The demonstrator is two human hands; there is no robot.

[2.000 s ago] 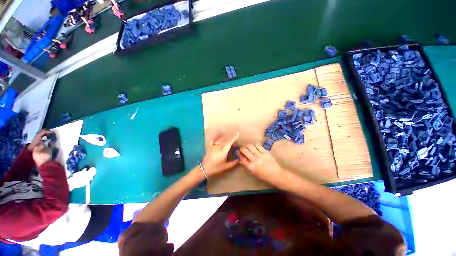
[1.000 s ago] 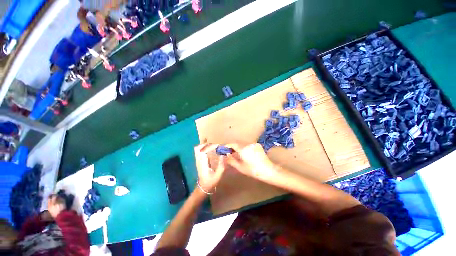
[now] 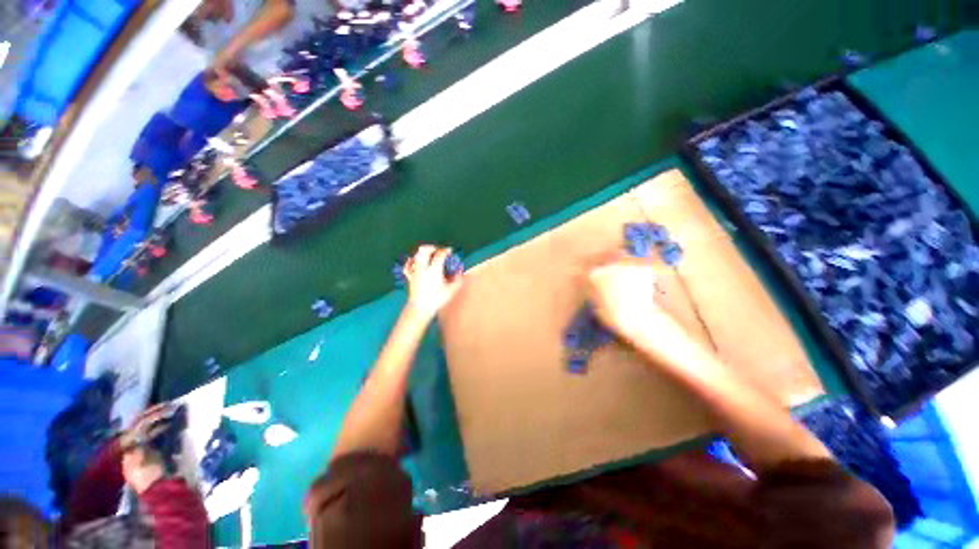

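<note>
My left hand [image 3: 433, 281] is at the belt's near edge, by the cardboard's upper left corner, with its fingers on a small blue part [image 3: 452, 264]. Another blue part shows at the hand's left side. My right hand [image 3: 623, 295] is blurred over the loose parts pile [image 3: 585, 340] on the cardboard sheet [image 3: 526, 365]; it covers some of the pile, and its fingertips and any part in them cannot be made out. A few blue parts [image 3: 652, 240] lie just above it.
The green conveyor belt [image 3: 472, 177] carries spaced blue parts. A large black-rimmed parts tray [image 3: 780, 281] stands right, above a blue crate [image 3: 950, 461]. A small parts tray [image 3: 334, 179] is across the belt. A neighbouring worker's hands [image 3: 145, 445] and white teardrop-shaped items [image 3: 280, 434] are left.
My left hand has moved up and away to the belt edge with a blue part. My right hand has left it and moved right onto the pile. The camera view has shifted.
</note>
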